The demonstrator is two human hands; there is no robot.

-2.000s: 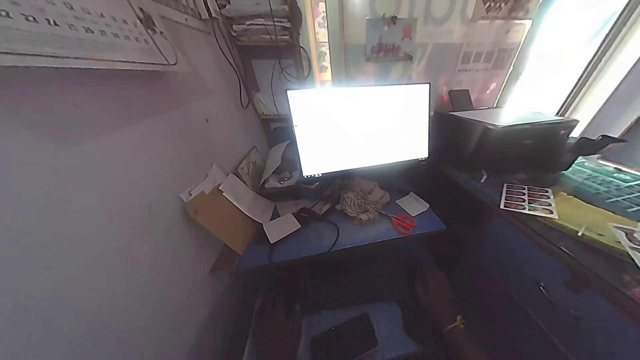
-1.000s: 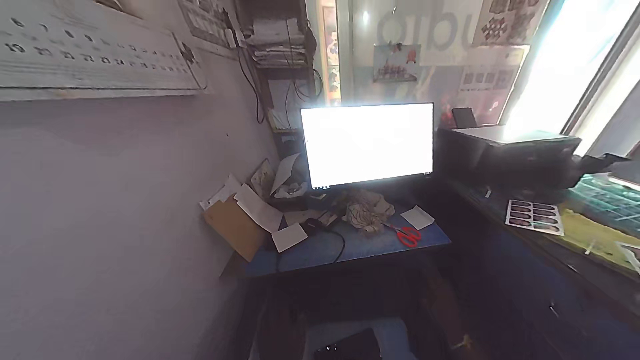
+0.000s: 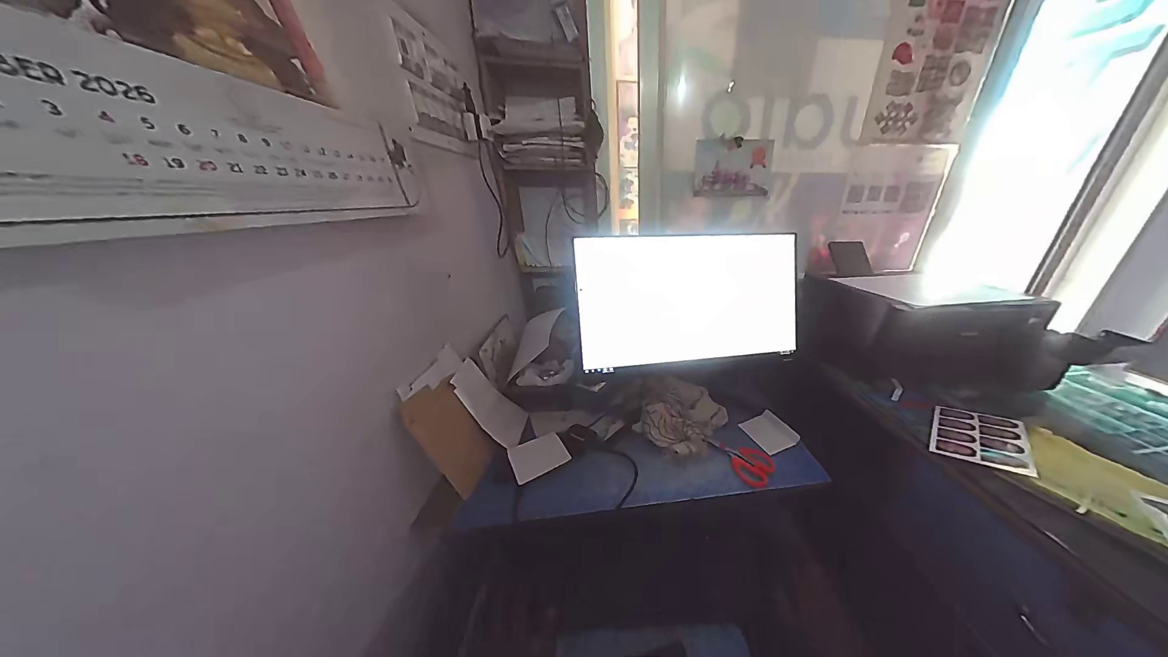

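Observation:
Deep shadow below the desk's front edge nearly swallows both hands. My left hand (image 3: 520,616) is a faint shape at the bottom, left of a pale blue surface (image 3: 598,641). To the right of that surface, my right hand (image 3: 808,579) is just as dim. Finger positions and anything held are hidden by the dark. A dark flat object (image 3: 671,651) barely shows at the bottom edge. On the blue desk (image 3: 680,488) above lie red-handled scissors (image 3: 753,466), a crumpled cloth (image 3: 680,415), white paper pieces (image 3: 540,458) and a black cable (image 3: 634,470).
A lit monitor (image 3: 686,301) stands at the back of the desk. Papers and a brown folder (image 3: 447,433) lean against the left wall. On the right counter sit a black printer (image 3: 949,328), a printed photo sheet (image 3: 984,441) and a yellow sheet (image 3: 1095,479). Shelves (image 3: 538,169) hold stacked papers.
The view has shifted upward, so the hands and the dark flat object sit lower in the picture. No plain change shows among the things on the desk.

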